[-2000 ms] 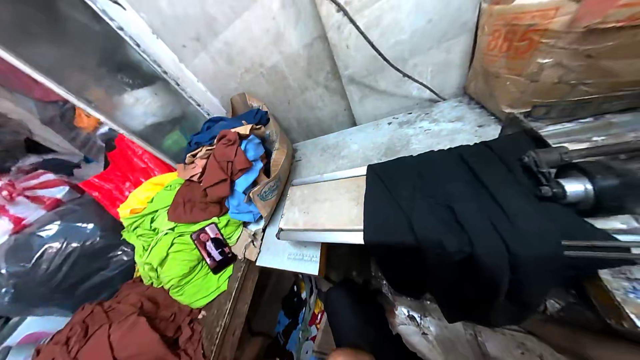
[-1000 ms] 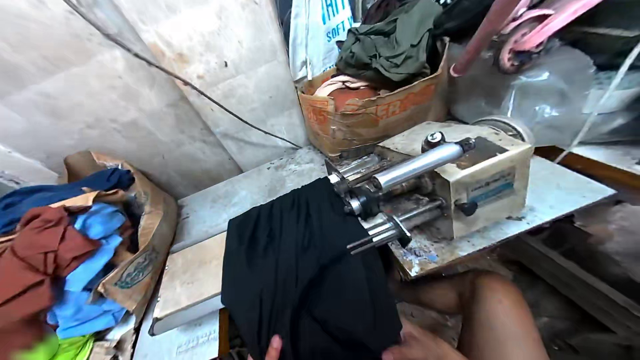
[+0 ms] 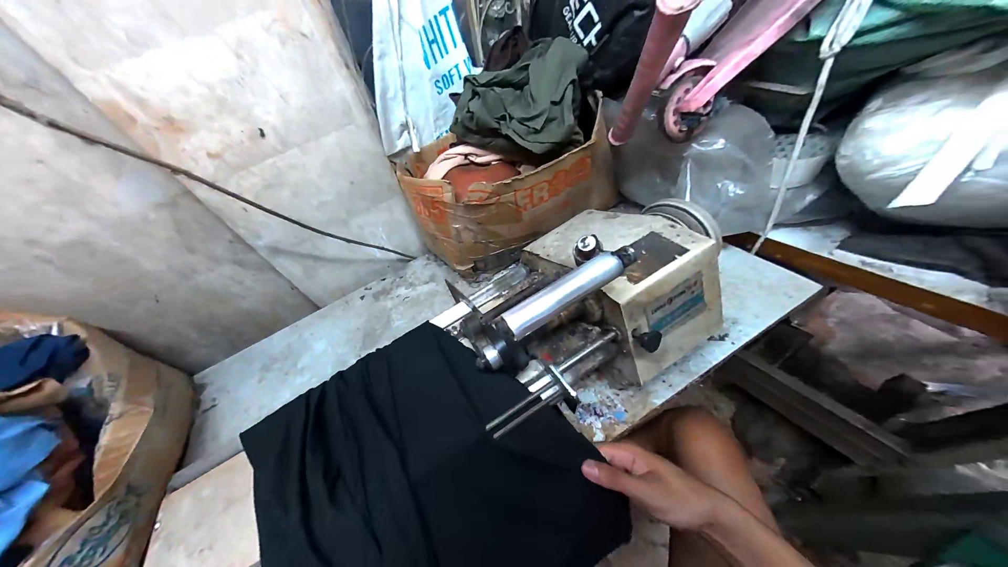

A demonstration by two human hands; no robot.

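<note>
A wide piece of black fabric (image 3: pixel 417 465) lies over the light board on the worktable, its upper edge against the metal rollers and rods of a cream-coloured machine (image 3: pixel 669 299). My right hand (image 3: pixel 654 484) pinches the fabric's right edge between thumb and fingers, just below the table's front corner. A polished steel roller (image 3: pixel 563 295) slants across the machine, and two thin metal rods (image 3: pixel 524 413) rest over the cloth. My left hand is outside the view.
A cardboard box (image 3: pixel 520 197) of dark green and brown cloth stands behind the machine. Another box (image 3: pixel 150 417) with blue cloth is at the left. A pink scooter (image 3: pixel 685 102) and a wrapped plastic bundle (image 3: pixel 929 142) are at the back right. A cable (image 3: pixel 197 177) crosses the wall.
The view has swung right, toward the machine. A second ago fingers of both my hands showed at the fabric's lower edge; now only my right hand shows, at its right edge.
</note>
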